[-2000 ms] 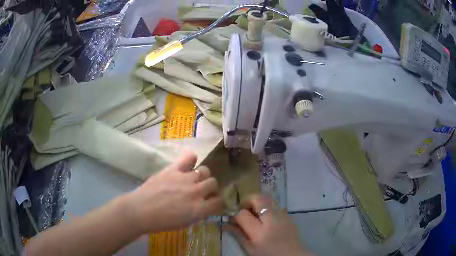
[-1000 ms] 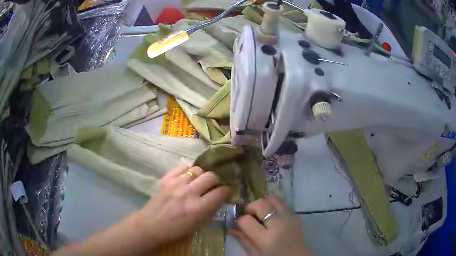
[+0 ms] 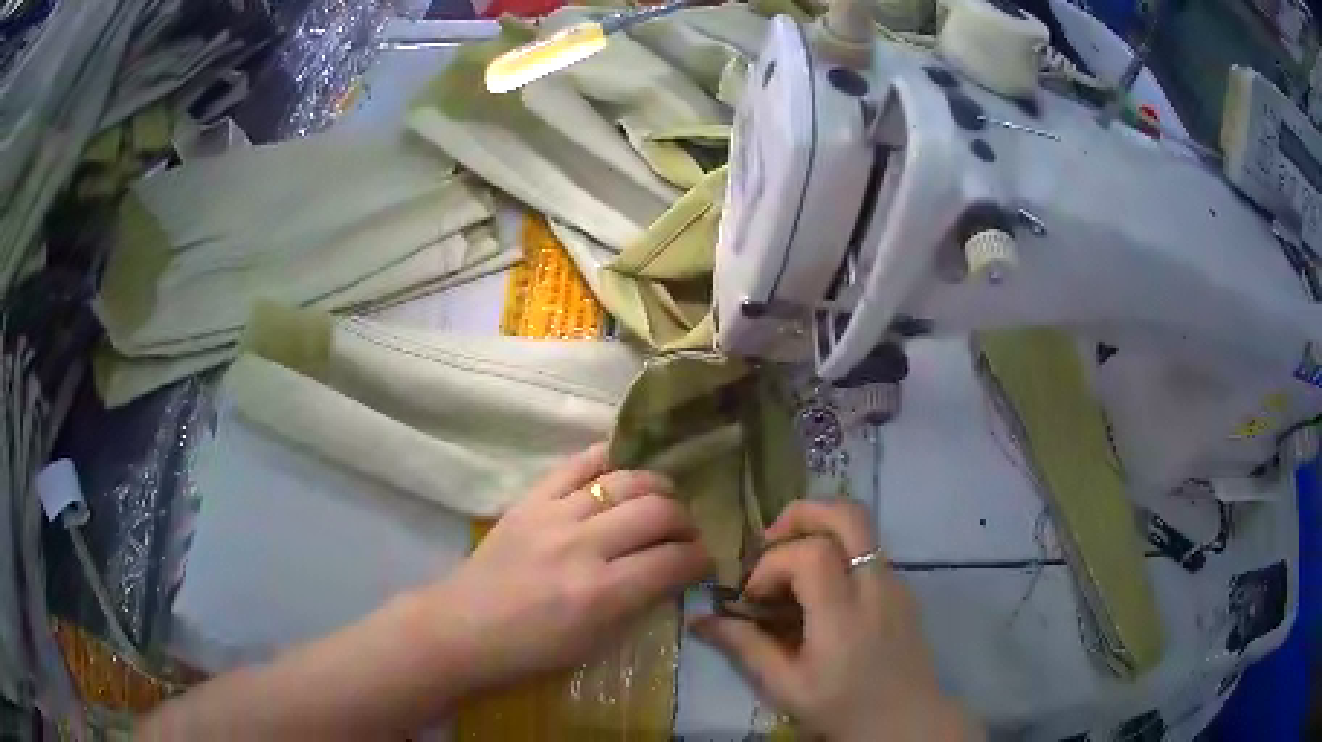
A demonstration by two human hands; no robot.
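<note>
A pale grey-green panel [image 3: 450, 413] lies left of the sewing machine [image 3: 942, 218], its right end meeting a darker olive strip [image 3: 703, 435] below the machine head. My left hand [image 3: 580, 558] lies on the cloth where panel and strip meet, fingers bent over its edge. My right hand [image 3: 834, 609] pinches the near end of the olive strip between thumb and fingers. The needle and presser foot are hidden behind the machine head and cloth.
A stack of pale panels [image 3: 305, 247] lies to the left. Crumpled sewn pieces [image 3: 580, 145] lie behind the needle. A bundle of olive strips [image 3: 1073, 493] is under the machine arm. A lit lamp [image 3: 545, 61] hangs above the pieces. Grey-green pieces hang at far left.
The view has shifted, so the machine sits higher and further right. The olive cloth has opened into a rounded fold beside my left hand. My right fingers have curled in on the strip's near end.
</note>
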